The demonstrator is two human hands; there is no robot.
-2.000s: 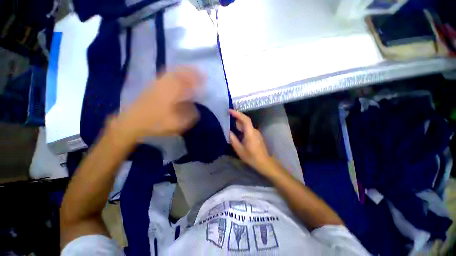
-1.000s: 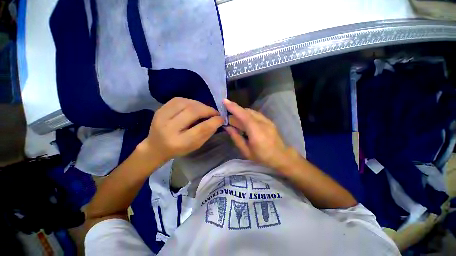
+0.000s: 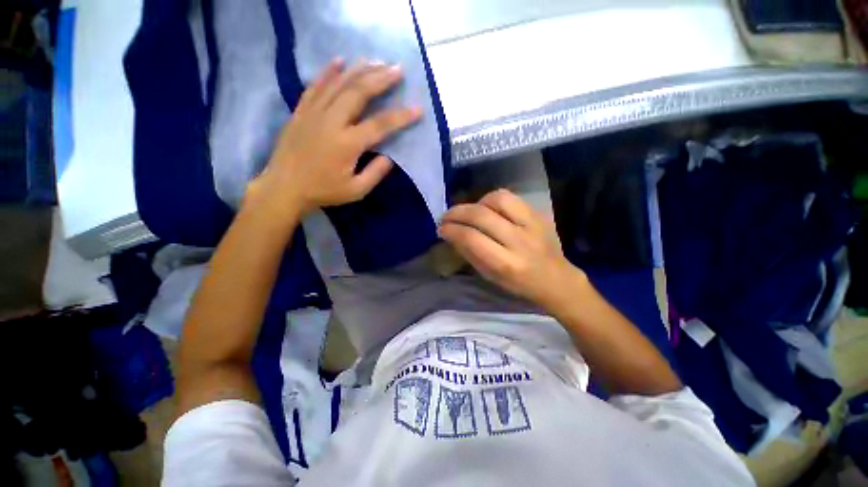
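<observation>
The partly sewn garment, a pale panel [image 3: 249, 124] with navy bands, lies on the left of the white table and hangs over its front edge. A navy piece [image 3: 385, 224] shows at its lower part. My left hand [image 3: 338, 138] lies flat on the cloth with its fingers spread, holding nothing. My right hand [image 3: 504, 243] pinches the lower right corner of the fabric edge [image 3: 440, 181] between thumb and fingers, just beyond the table edge. The fingertips partly hide that corner.
The table's silver ruler-marked edge [image 3: 609, 112] runs to the right. A dark phone [image 3: 792, 13] lies at the upper right. A navy and pale work pile [image 3: 747, 276] hangs at the right. Blue tape [image 3: 64, 95] is at the table's left. More cloth [image 3: 181, 290] hangs at lower left.
My left hand has left the fabric edge, moved up and opened flat on the cloth. My right hand stays at the corner. The view has tilted slightly up.
</observation>
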